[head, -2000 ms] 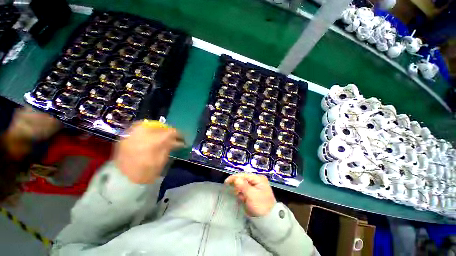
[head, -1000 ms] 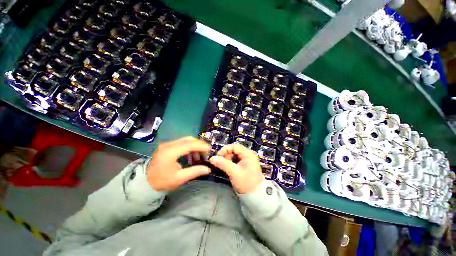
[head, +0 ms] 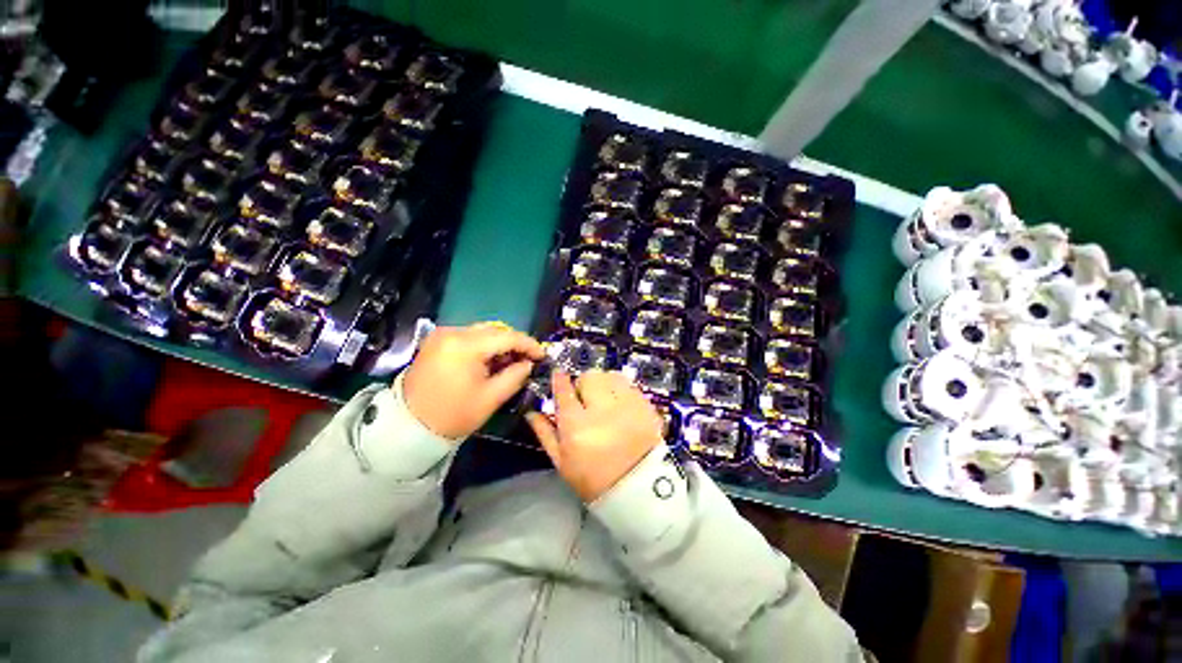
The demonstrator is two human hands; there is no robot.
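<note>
A glossy black blister tray [head: 694,304] lies on the bench in front of me, with a small dark camera module [head: 714,437] in each visible pocket. My left hand [head: 460,378] is at the tray's front left corner, thumb and fingertips pinched close together. My right hand [head: 600,425] is just beside it, over the front left pockets, fingers bent down at a module there. Both hands' fingertips nearly meet. Whether a small part is held between them is too small and hidden to tell.
A stack of filled black trays [head: 272,194] is at the left. White camera housings [head: 1024,376] stand in rows at the right. A metal post [head: 849,71] rises behind the tray. A black device [head: 110,58] is at the far left. A brown cardboard box [head: 979,609] is below the bench edge.
My left hand moved from the left tray stack to the front tray's corner. My right hand moved from the bench edge onto the tray. Since a second ago both hands shifted only slightly.
</note>
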